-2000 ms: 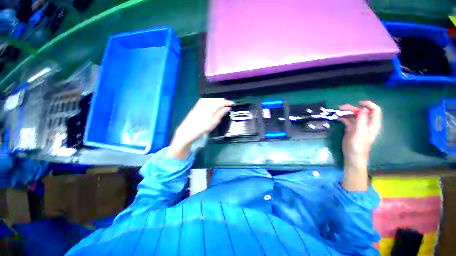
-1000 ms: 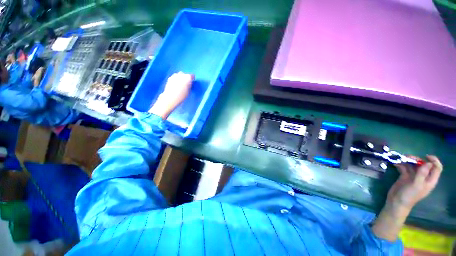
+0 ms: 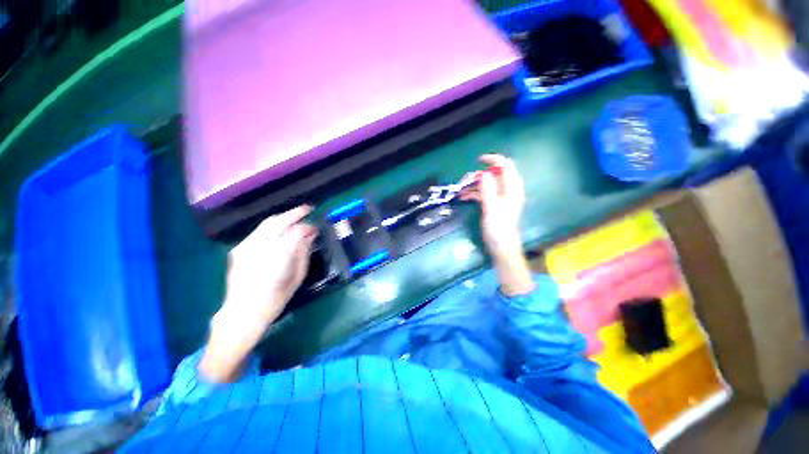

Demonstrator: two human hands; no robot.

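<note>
The press fixture (image 3: 359, 238) lies on the green bench in front of me, with two bright blue bars across its frame. My left hand (image 3: 266, 266) is over the fixture's left part and hides most of it; a dark edge, maybe of a housing, shows beside the fingers, and whether they grip it cannot be told. My right hand (image 3: 498, 199) holds the red clamp handle (image 3: 490, 174) at the right end of the silver toggle clamp (image 3: 432, 201). The image is blurred.
A pink foam sheet (image 3: 346, 75) lies on black foam behind the fixture. A large blue bin (image 3: 89, 284) is at left. A blue bin of dark parts (image 3: 577, 53) and a small blue bin of metal pieces (image 3: 640, 140) are at right. The carton (image 3: 745, 266) holds striped sheets and a black housing (image 3: 645, 324).
The view has swung right. My left hand has moved from the large blue bin to the fixture's left part. My right hand is still on the clamp handle.
</note>
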